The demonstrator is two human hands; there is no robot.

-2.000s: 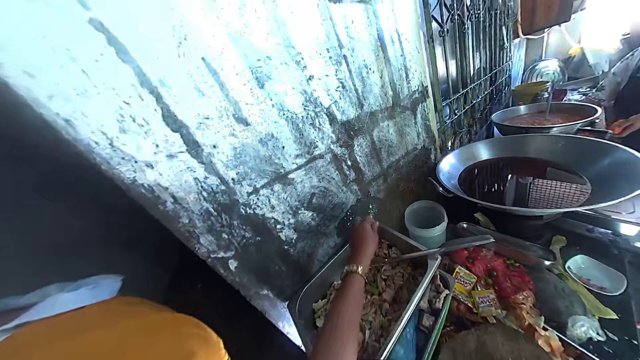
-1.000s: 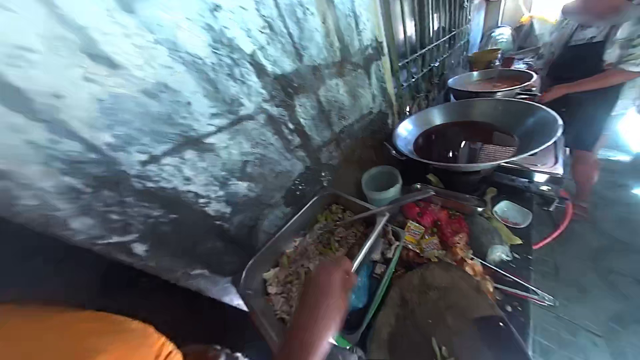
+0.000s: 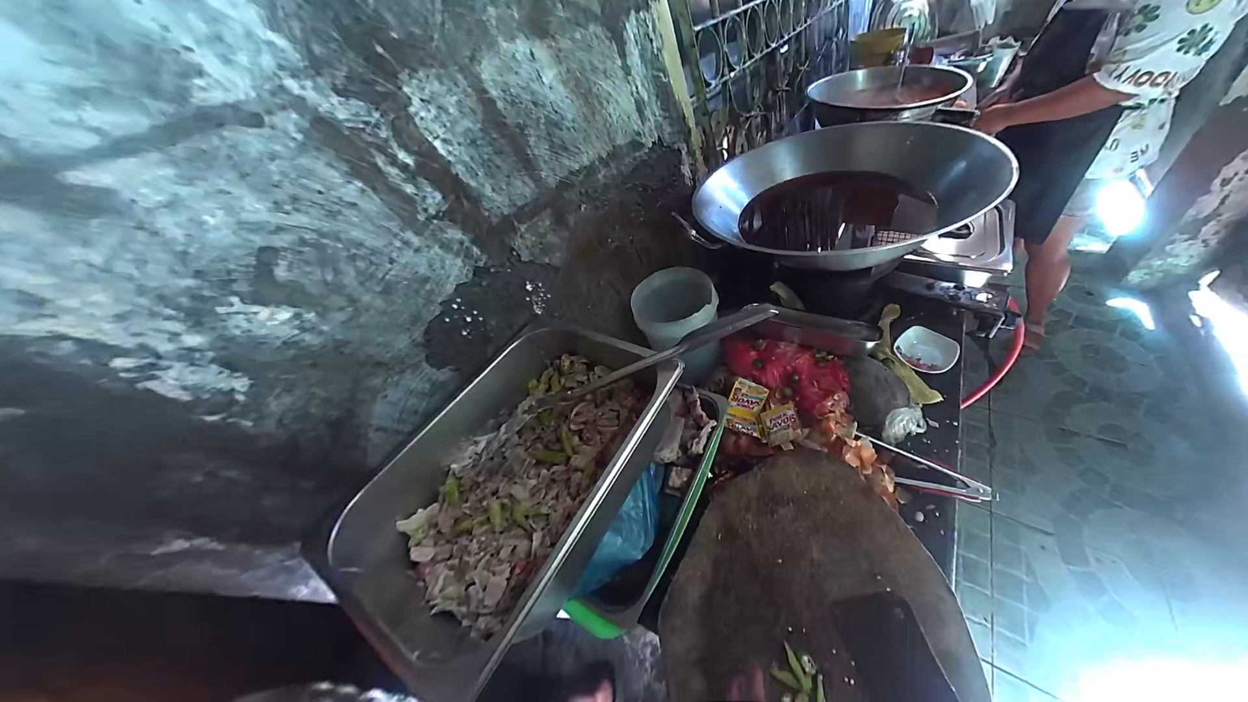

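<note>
Only small, blurred bits of skin show at the bottom edge, one below the tray and one over the chopping board; I cannot tell which belongs to my left hand or my right hand, or whether either holds anything. A deep steel tray [image 3: 366,526] holds chopped meat [image 3: 487,575] mixed with green pieces. A long-handled metal utensil [image 3: 673,349] rests in the mix and leans across the tray's rim. On the round wooden chopping board [image 3: 780,546] lie a dark, flat blade [image 3: 892,648], probably a cleaver's, and cut green pieces [image 3: 799,673].
A wok of dark liquid [image 3: 838,210] and a second pan [image 3: 887,93] stand at the back. Nearby are a plastic tub [image 3: 673,302], seasoning packets [image 3: 748,402], a red bag [image 3: 795,370], tongs [image 3: 936,478] and a white bowl [image 3: 926,349]. A person [image 3: 1072,107] stands beside the pans.
The hand that was over the tray of meat has left it. The long utensil still lies across the rim. The view has shifted toward the chopping board.
</note>
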